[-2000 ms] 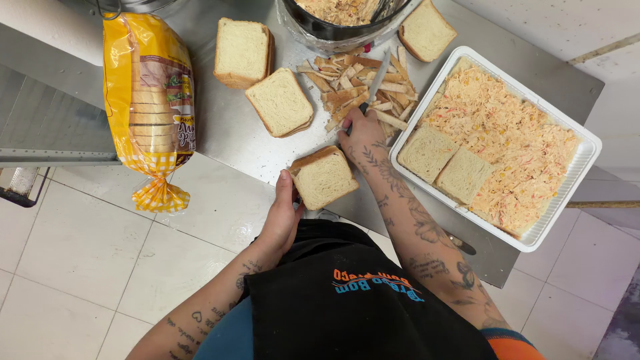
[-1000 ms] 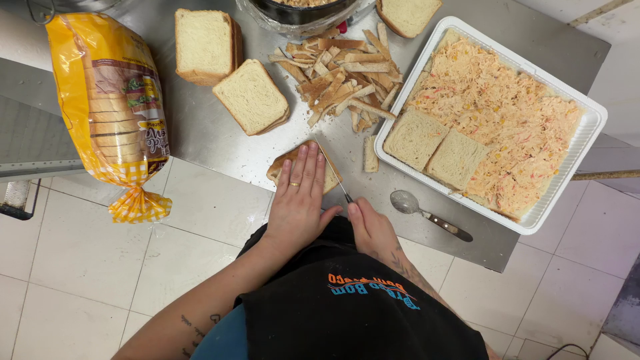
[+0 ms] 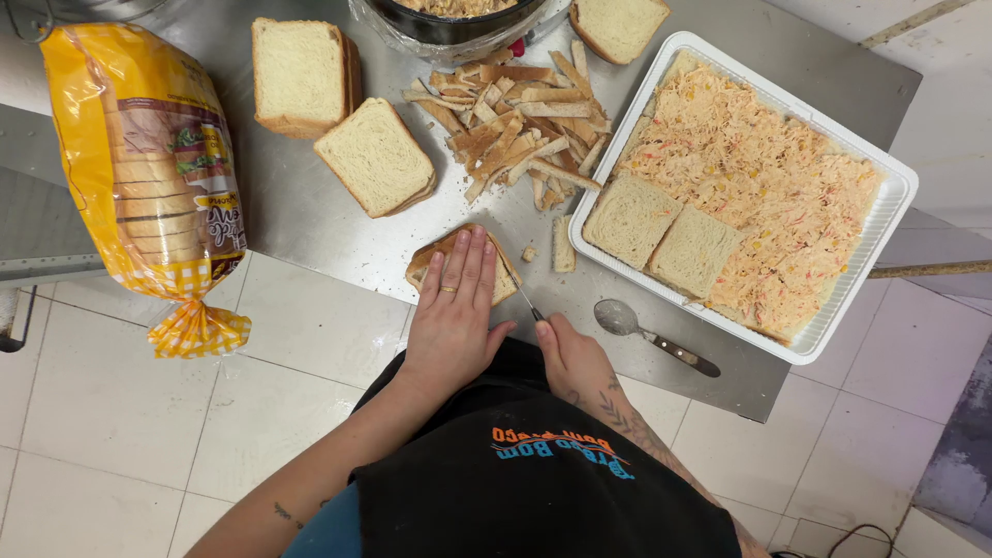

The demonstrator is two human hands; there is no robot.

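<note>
My left hand [image 3: 457,310] lies flat, palm down, on a few slices of sandwich bread [image 3: 422,260] near the table's front edge. My right hand [image 3: 573,353] grips the dark handle of a knife [image 3: 530,302], whose blade is at the right side of those slices, along the crust. Cut crust strips [image 3: 519,124] are heaped beyond my hands, and one short crust piece [image 3: 563,244] lies apart. To the right, a white tray [image 3: 903,182] holds an orange-tinted shredded filling [image 3: 752,163] with two crustless bread slices [image 3: 663,232] on its near left corner.
A spoon [image 3: 659,339] lies between my right hand and the tray. Stacked bread slices [image 3: 302,74], more slices [image 3: 377,159] and a yellow bread bag [image 3: 155,163] are on the left. At the back stand a dark bowl [image 3: 457,27] in plastic film and another bread slice [image 3: 620,27].
My right hand has brought the knife from the crust heap down to the bread near me. My left hand has gone from the bread's side to flat on top of it.
</note>
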